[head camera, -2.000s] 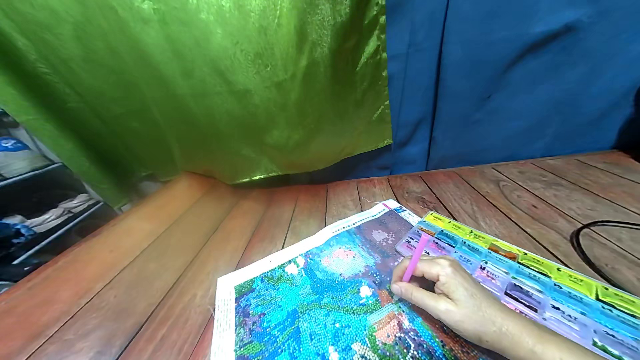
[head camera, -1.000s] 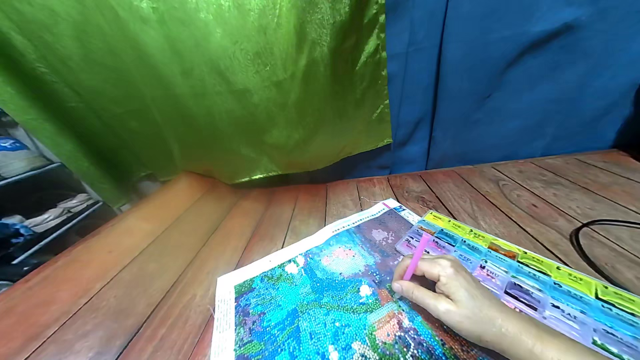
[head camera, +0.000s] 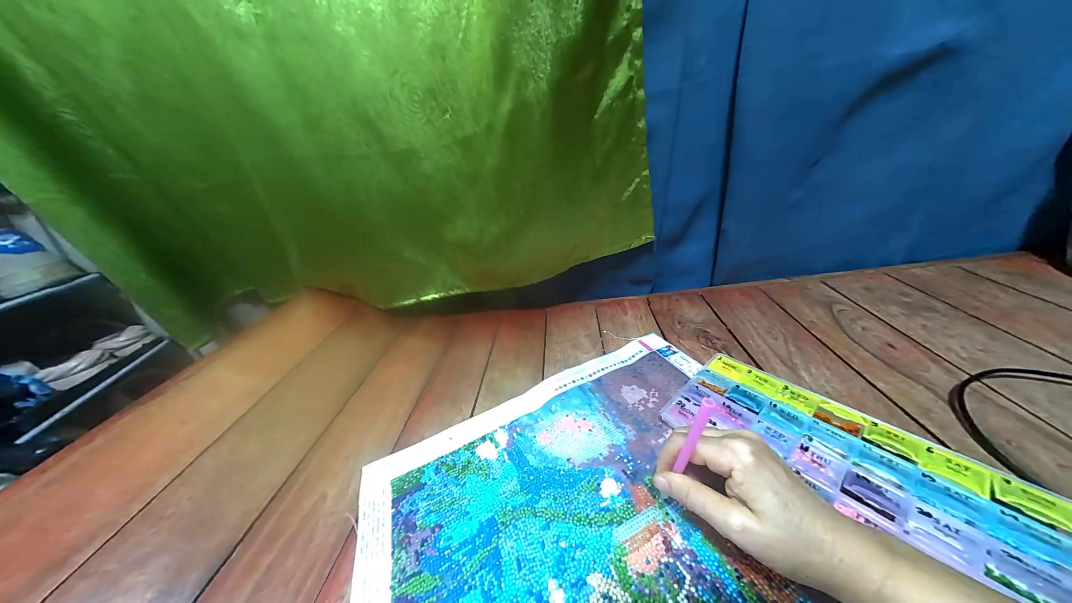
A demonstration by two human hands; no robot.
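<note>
My right hand [head camera: 745,494] grips a pink pen-shaped applicator [head camera: 695,435] between thumb and fingers, its lower end hidden by the fingertips. The hand rests over the right part of a diamond painting canvas [head camera: 536,494], which is largely covered with small blue, green and pink beads and has a white border. Against the canvas's right edge lies a plastic compartment box [head camera: 871,469] with yellow, blue and purple lids bearing writing; several compartments hold coloured drills. My forearm crosses the box's lower part. My left hand is out of the picture.
The canvas and box lie on a wooden plank surface [head camera: 276,419]. A black cable [head camera: 963,402] curves at the right. Behind hang a shiny green cloth [head camera: 335,151] and a blue cloth [head camera: 879,151]. Dark shelves [head camera: 92,335] with fabric stand at the far left.
My right hand has shifted slightly up the canvas from where it was two seconds ago, with the pink applicator still held. Canvas and box have stayed in place.
</note>
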